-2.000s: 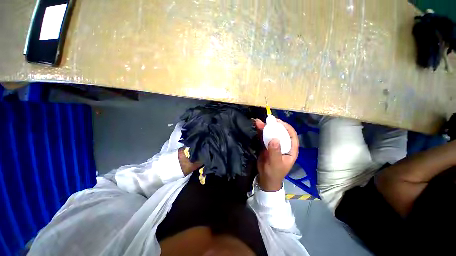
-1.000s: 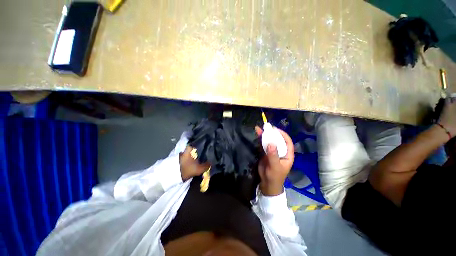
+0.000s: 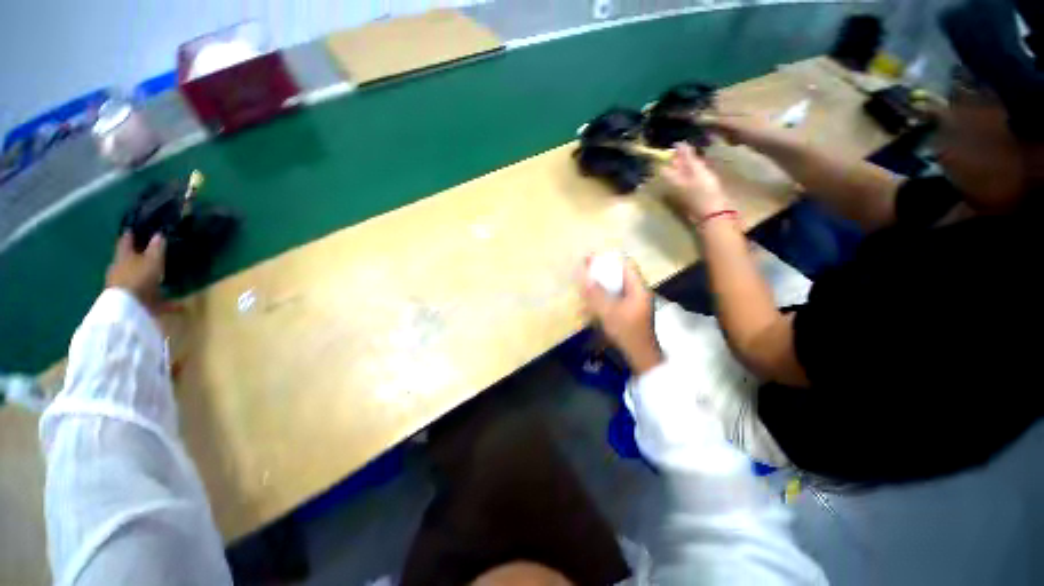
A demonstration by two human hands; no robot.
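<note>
My left hand (image 3: 137, 269) is at the far left, stretched out over the table's far edge by the green belt. It holds the black figure (image 3: 204, 243), a blurred bundle of black strips with a tan end piece (image 3: 192, 183) sticking up. My right hand (image 3: 622, 311) is near the table's front edge, right of centre, and holds the white glue bottle (image 3: 607, 272). The bottle's nozzle cannot be made out. The frame is blurred by motion.
The tan worktable (image 3: 378, 343) runs diagonally beside the green conveyor belt (image 3: 401, 149). A black-shirted coworker (image 3: 904, 332) at right reaches over black figures (image 3: 615, 149). Beyond the belt are a dark red box (image 3: 238, 92) and a cardboard sheet (image 3: 412, 46).
The view has swung up to show the belt. My left hand has moved the black figure from my lap to the belt at far left. My right hand has moved over the table with the bottle.
</note>
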